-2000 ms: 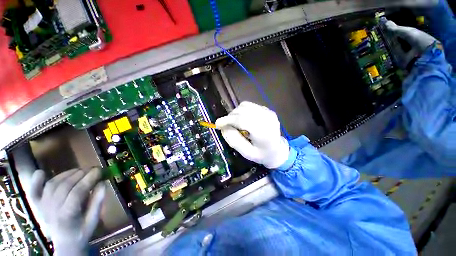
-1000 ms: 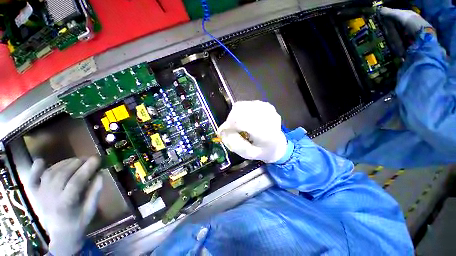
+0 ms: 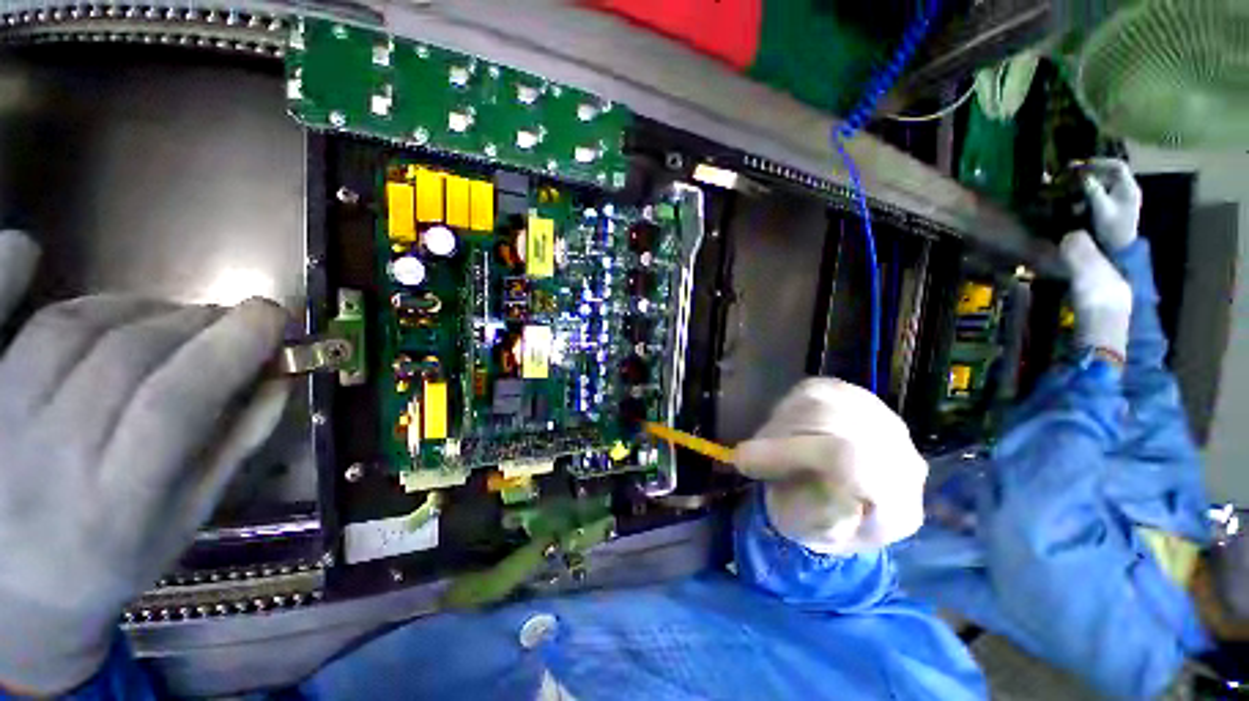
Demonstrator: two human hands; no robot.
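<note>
A green circuit board crowded with parts lies in a black carrier on the rails. Yellow blocks stand at its far left corner. My right hand, in a white glove, holds a thin yellow-orange stick; its tip is at the board's lower right part. My left hand, in a pale grey glove, is left of the carrier, its fingertips at a small metal clamp on the carrier's left edge. The fingers look closed on the clamp's end.
A plain green side board lies along the far edge. A blue cord hangs across the line. At the right, another person's gloved hands and blue sleeves are near a second board. A fan is at the upper right.
The view has turned and shifted. My left hand has come to the metal clamp at the carrier's edge. The stick's tip now points at the board's lower right part.
</note>
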